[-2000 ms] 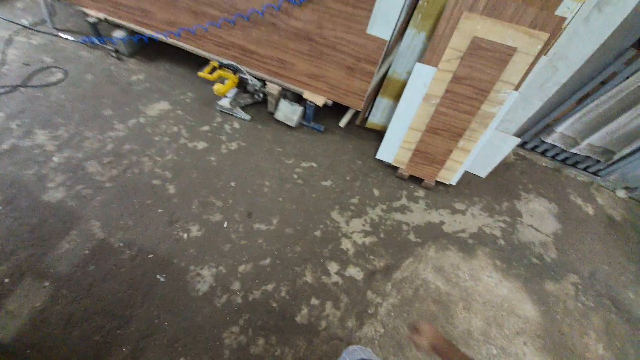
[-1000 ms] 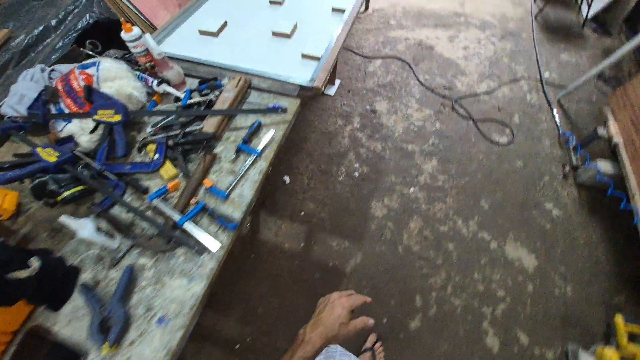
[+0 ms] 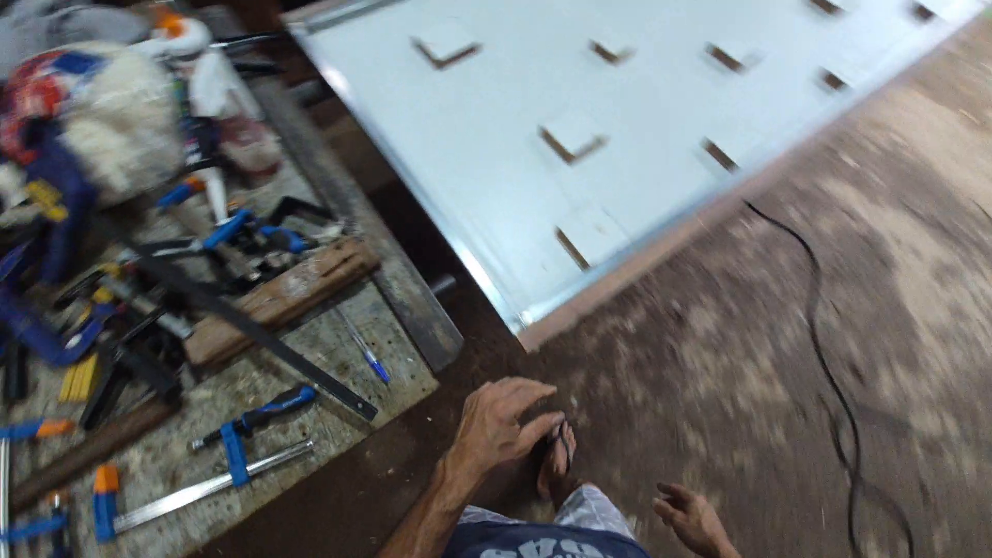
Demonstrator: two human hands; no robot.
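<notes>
My left hand (image 3: 502, 425) hangs in front of my body, fingers apart and holding nothing, just right of the workbench's corner. Lower right, my right hand (image 3: 690, 518) is over the floor, empty with its fingers loosely spread. Nearest the left hand on the bench lie a blue ballpoint pen (image 3: 377, 364), a dark metal bar (image 3: 271, 341) and a blue-handled bar clamp (image 3: 209, 492). Beyond both hands lies a pale panel (image 3: 496, 201) with a shiny metal edge; small wooden blocks (image 3: 562, 147) are on it.
The worn wooden workbench (image 3: 387, 391) fills the left side, crowded with clamps, a wooden piece (image 3: 283, 298), bottles and a plastic-wrapped bundle (image 3: 120, 120). A black cable (image 3: 814, 310) runs across the stained concrete floor (image 3: 697, 372) at the right.
The view has swung left and nearer the bench and panel. My right hand now shows at the lower right; a second ago only my left hand was visible.
</notes>
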